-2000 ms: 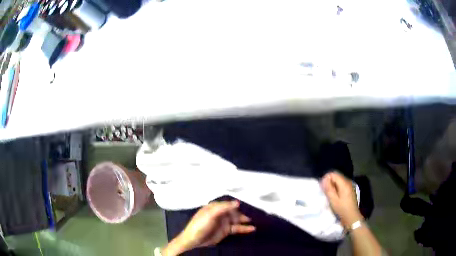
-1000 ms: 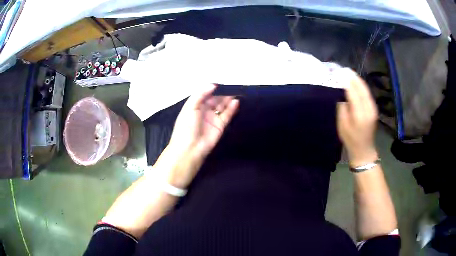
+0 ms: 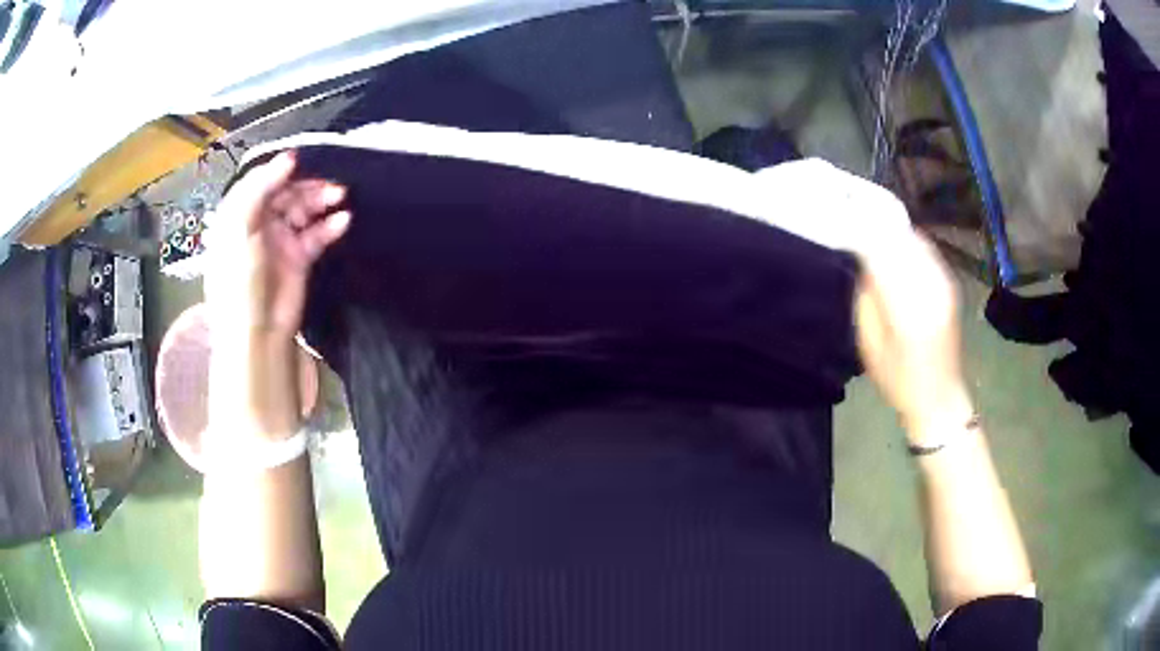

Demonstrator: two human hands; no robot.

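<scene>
The dark garment (image 3: pixel 573 254) is stretched between both hands above the lap. A strip of its white layer (image 3: pixel 573 159) shows along the far edge and widens at the right. My left hand (image 3: pixel 286 235) grips the garment's left end, with its fingers curled at the edge. My right hand (image 3: pixel 906 312) is slightly blurred and holds the right end; its fingertips are hidden at the cloth. No needle or thread can be made out.
The white-covered table (image 3: pixel 318 64) crosses the top, with a wooden edge (image 3: pixel 115 178) at left. The pink basket (image 3: pixel 185 388) is partly behind my left arm. Spools (image 3: pixel 182 242) and grey-white boxes (image 3: pixel 115 392) are at left. A dark cloth pile (image 3: pixel 1113 293) is at right.
My left hand has moved left and up and now holds the garment's left end. The dark cloth is raised and stretched, and much less of the white layer shows. The view has shifted down from the table.
</scene>
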